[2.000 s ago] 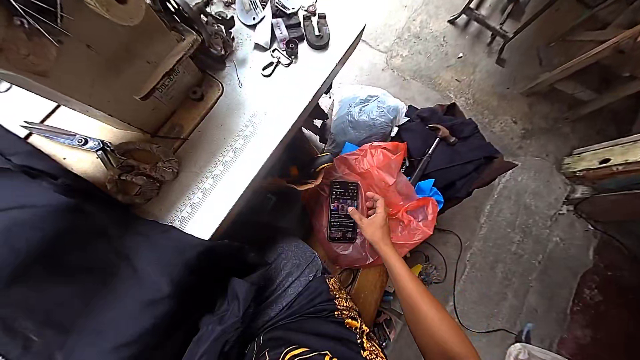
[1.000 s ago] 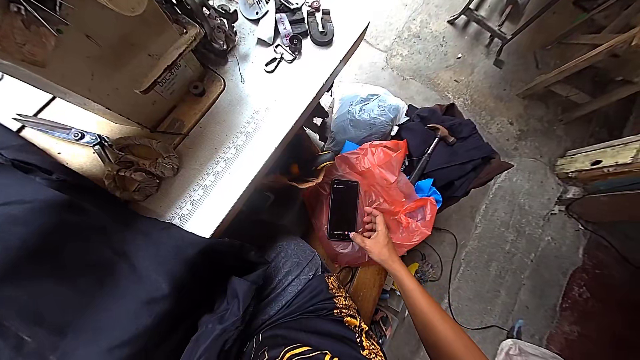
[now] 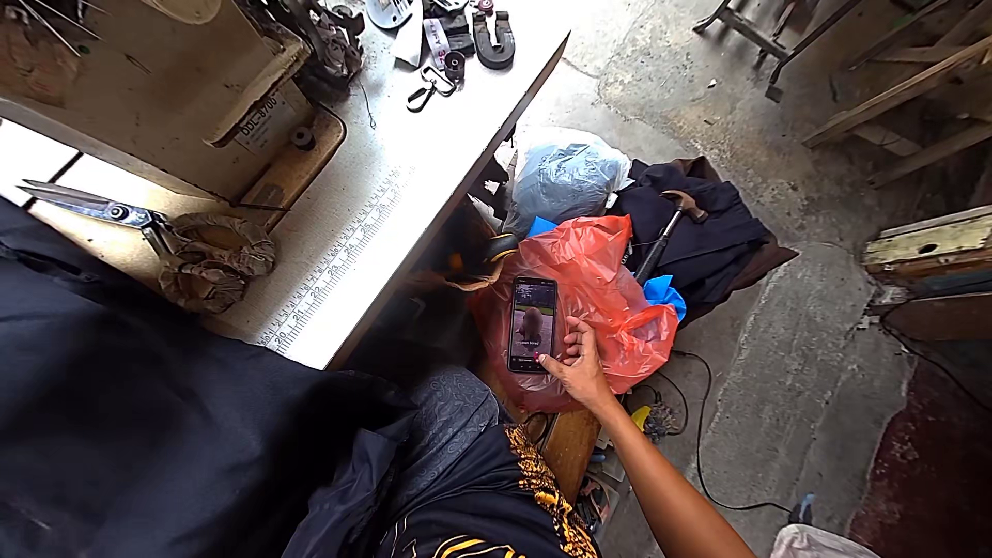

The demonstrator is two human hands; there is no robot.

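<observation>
A smartphone [image 3: 532, 325] with its screen lit lies on a red plastic bag [image 3: 612, 325] beside the table. My right hand [image 3: 577, 360] is at the phone's lower right edge, the thumb at the bottom of the screen and the other fingers curled over the bag; it grips nothing. My left hand is not visible. Black fabric [image 3: 170, 434] spreads over the left side and my lap. Fabric shears [image 3: 101, 208] with cloth-wrapped handles [image 3: 221, 252] lie on the sewing table [image 3: 372, 232], beside the sewing machine [image 3: 178, 93].
Behind the red bag sit a pale blue plastic bag [image 3: 570, 174] and dark folded cloth [image 3: 721, 232] with a hammer [image 3: 668, 229] on it. A metal clip [image 3: 430, 87] and small parts lie at the table's far end. A black cable [image 3: 701, 434] runs over the concrete floor, near a wooden bench [image 3: 573, 449].
The phone's screen has gone from a page of pictures, through a mostly dark view, to a bright picture. My right thumb has moved from the middle of the screen to its lower edge.
</observation>
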